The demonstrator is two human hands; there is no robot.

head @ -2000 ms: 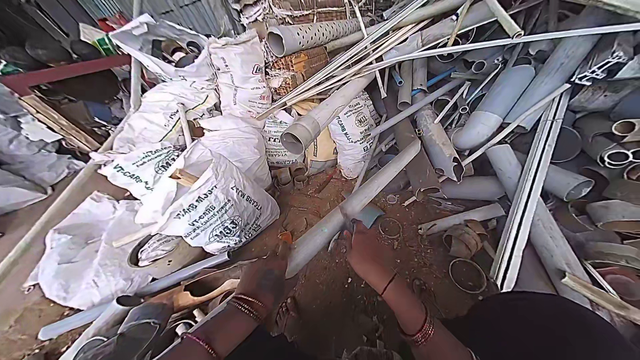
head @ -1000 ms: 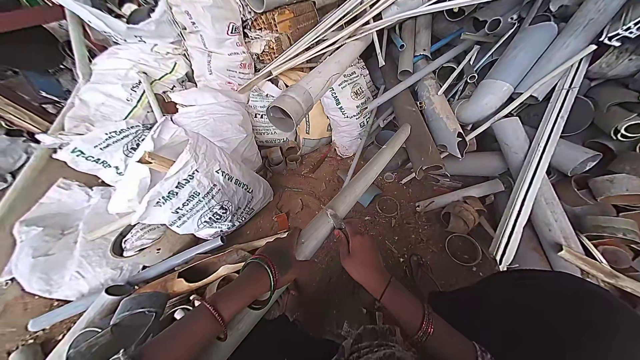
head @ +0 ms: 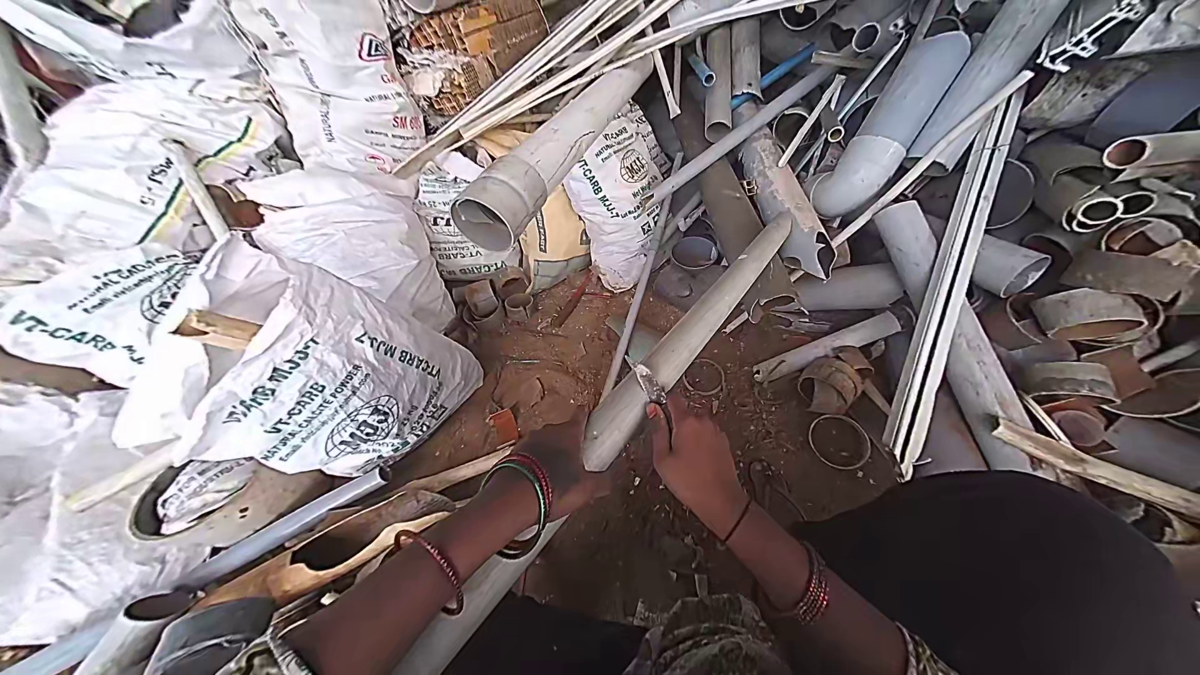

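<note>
A long grey plastic pipe [head: 694,333] slants from the lower left up to the pile at the upper right. My left hand [head: 562,469] is shut around its middle, with several bangles on the wrist. Beside it, on the pipe's right side, my right hand [head: 692,455] grips a small hand tool with a metal blade [head: 649,382]; its dark handle is mostly hidden in the fingers. The blade lies against the pipe's surface. Where my left hand covers the pipe, its fingers are partly hidden.
White printed woven sacks [head: 347,394] stand at the left. A wide grey socketed pipe [head: 525,178] juts over the brown soil ahead. Pipe offcuts [head: 1087,319], a loose ring [head: 839,442] and pale plastic strips [head: 956,281] crowd the right. More pipes [head: 281,525] lie at the lower left.
The view has shifted to the right. The blade in my right hand has moved on the pipe, near my left hand, which still holds the pipe.
</note>
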